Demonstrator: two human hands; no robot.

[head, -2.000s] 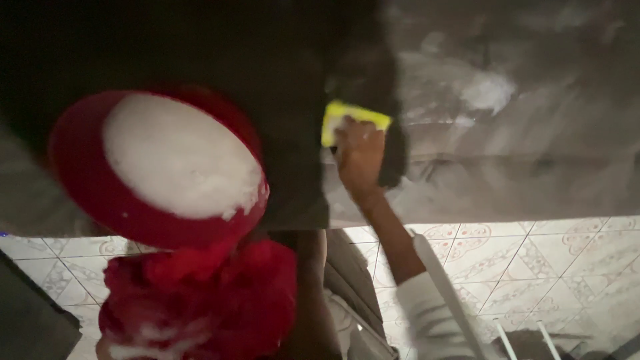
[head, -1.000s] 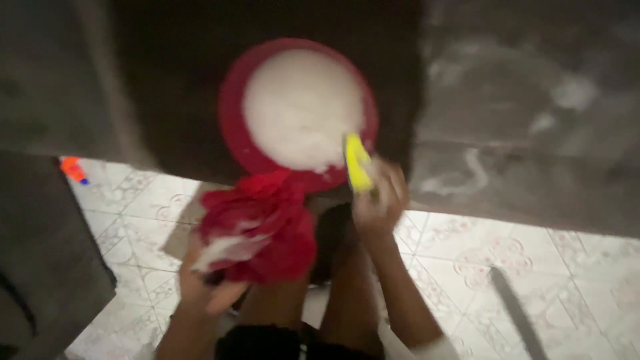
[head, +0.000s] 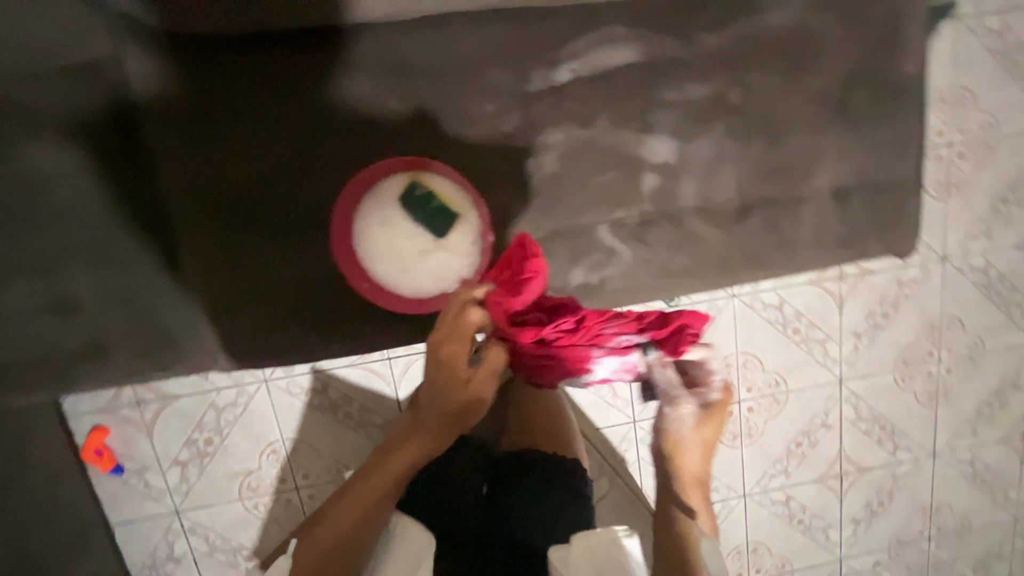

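Note:
A red cloth, partly covered in white foam, is stretched between my two hands. My left hand grips its left end beside the rim of a round red basin. My right hand, with foam on its fingers, holds the cloth's right end. White foam fills the basin, and a sponge lies on it with its dark green side up and a yellow edge showing. The basin rests on a dark upholstered seat marked with whitish, foamy smears.
Pale patterned floor tiles show below and to the right of the seat. A small orange and blue plastic object lies on the floor at the left. Another dark piece of furniture stands at the lower left edge.
The yellow sponge, in my right hand in both earlier frames, now lies on the foam in the basin. My right hand has taken hold of the red cloth, which is now stretched out.

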